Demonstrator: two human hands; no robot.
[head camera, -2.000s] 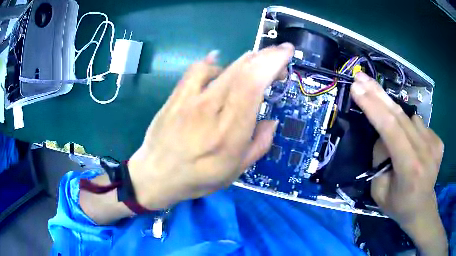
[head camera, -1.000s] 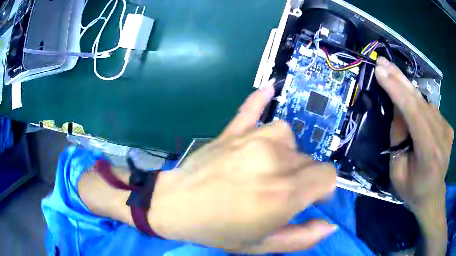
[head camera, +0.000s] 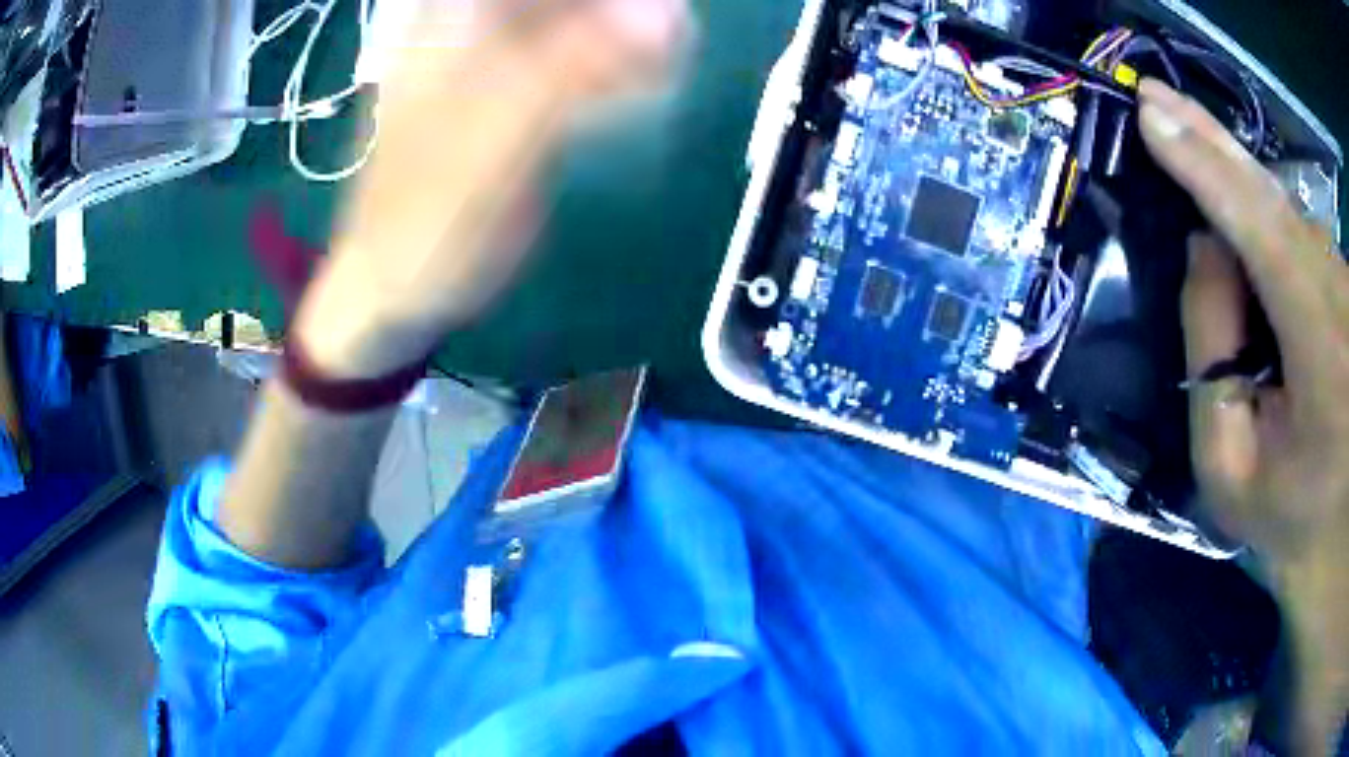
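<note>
An open white housing (head camera: 728, 303) lies at the right, its near edge towards me. In it are a blue circuit board (head camera: 905, 222) with black chips, thin coloured wires (head camera: 1021, 92) and a yellow plug (head camera: 1126, 74) near the far edge, and a black cover beside the board. My right hand (head camera: 1269, 281) lies over the housing's right side, a fingertip close to the yellow plug. A thin dark tool, likely tweezers (head camera: 1231, 376), shows partly between its fingers. My left hand (head camera: 496, 141) is raised over the bench, blurred, away from the housing; its fingertips are unclear.
A grey-white unit (head camera: 160, 89) stands at the upper left with a white cord (head camera: 314, 107) beside it. The green bench (head camera: 607, 281) ends at a pale front edge. A card with a red lower part (head camera: 570, 444) hangs against my blue smock.
My left hand has left the housing's left side and moved up and left over the bench, covering the white adapter. The view has shifted, showing the housing's near-left corner. My right hand stays at the housing.
</note>
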